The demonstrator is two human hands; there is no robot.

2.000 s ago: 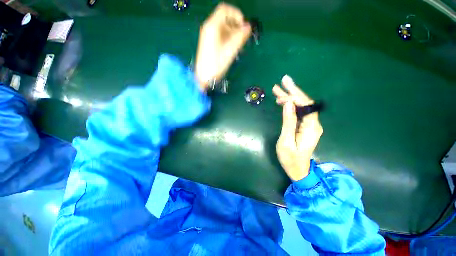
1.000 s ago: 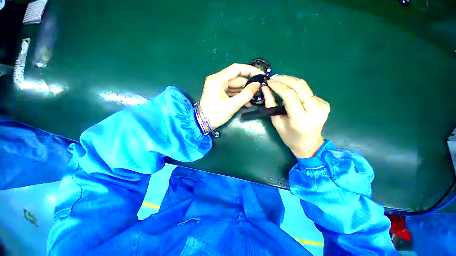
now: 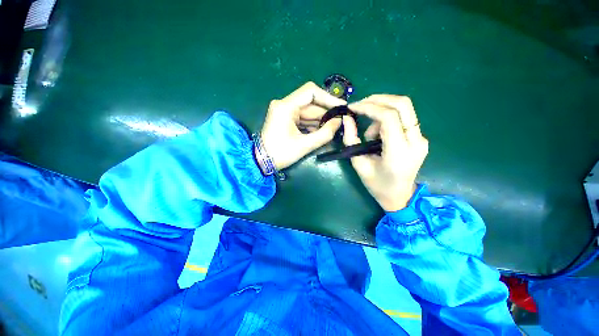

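Note:
My left hand (image 3: 293, 125) holds a round black circuit board unit (image 3: 333, 114) between thumb and fingers above the green bench mat. My right hand (image 3: 392, 141) meets it at the unit's edge with its fingertips. The fingertips hide most of the unit and any small part there. A slim black tool (image 3: 341, 153) lies across my right palm, its end pointing left below the fingertips. A second round unit (image 3: 337, 86), black with a yellowish centre, lies on the mat just beyond my fingertips.
The shiny green mat (image 3: 197, 59) spreads around my hands. A white slotted strip (image 3: 23, 82) and a ribbed white piece (image 3: 39, 13) are at the left. A grey-white box (image 3: 593, 193) with a cable is at the right edge. A red item (image 3: 521, 293) is below the bench edge. Blue workwear (image 3: 39, 203) shows at left.
Two seconds ago my hands were apart, the left reaching far over the mat. They have since come together on the unit. Over the last second they have shifted only slightly.

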